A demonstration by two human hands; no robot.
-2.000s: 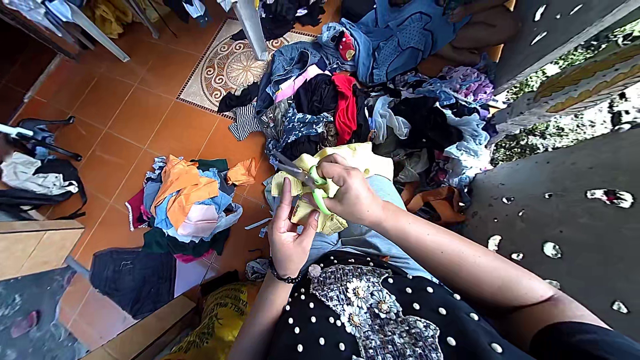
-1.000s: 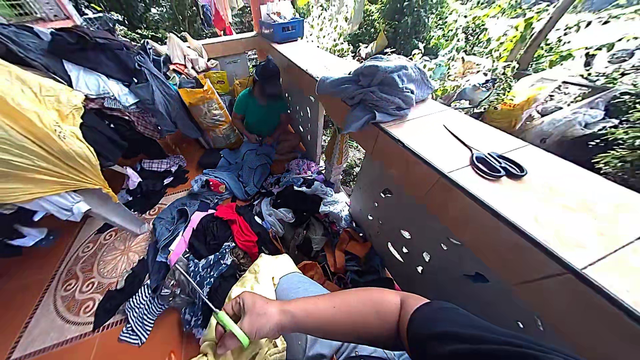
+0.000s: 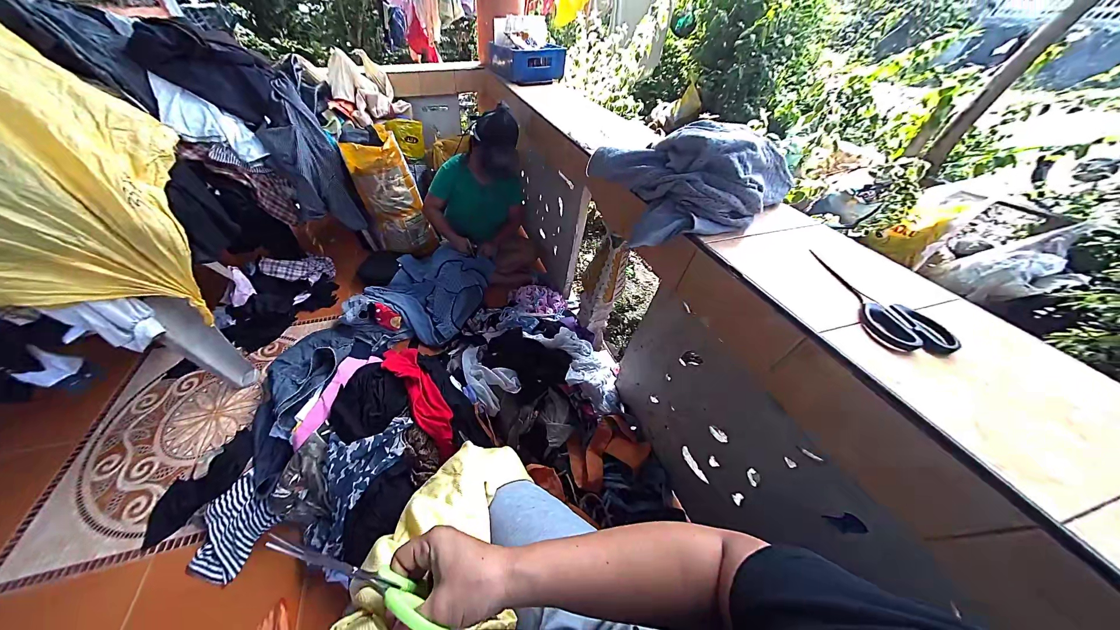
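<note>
My right hand [image 3: 459, 573] is at the bottom centre, its fingers around the green handles of a pair of scissors [image 3: 404, 595]. The scissors' metal blades point left, over the edge of the clothes pile. Pale yellow cloth [image 3: 455, 499] lies over my lap, under and beside that hand. Only what look like the fingertips of my left hand [image 3: 276, 615] show at the bottom edge, over the orange floor tiles; what they do is hidden. Black-handled scissors [image 3: 906, 325] lie on the tiled ledge, away from both hands.
A large pile of mixed clothes [image 3: 429, 385] covers the floor ahead. A person [image 3: 479, 188] in a green top sits behind it with denim cloth. The tiled ledge [image 3: 989, 394] runs along the right, bearing a grey garment [image 3: 700, 175] and a blue crate [image 3: 527, 63]. Heaped clothes [image 3: 236, 114] stand left.
The view has swung up and right since the oldest frame. There, both hands were together at the yellow cloth and scissors; now the left is apart, low at the bottom edge.
</note>
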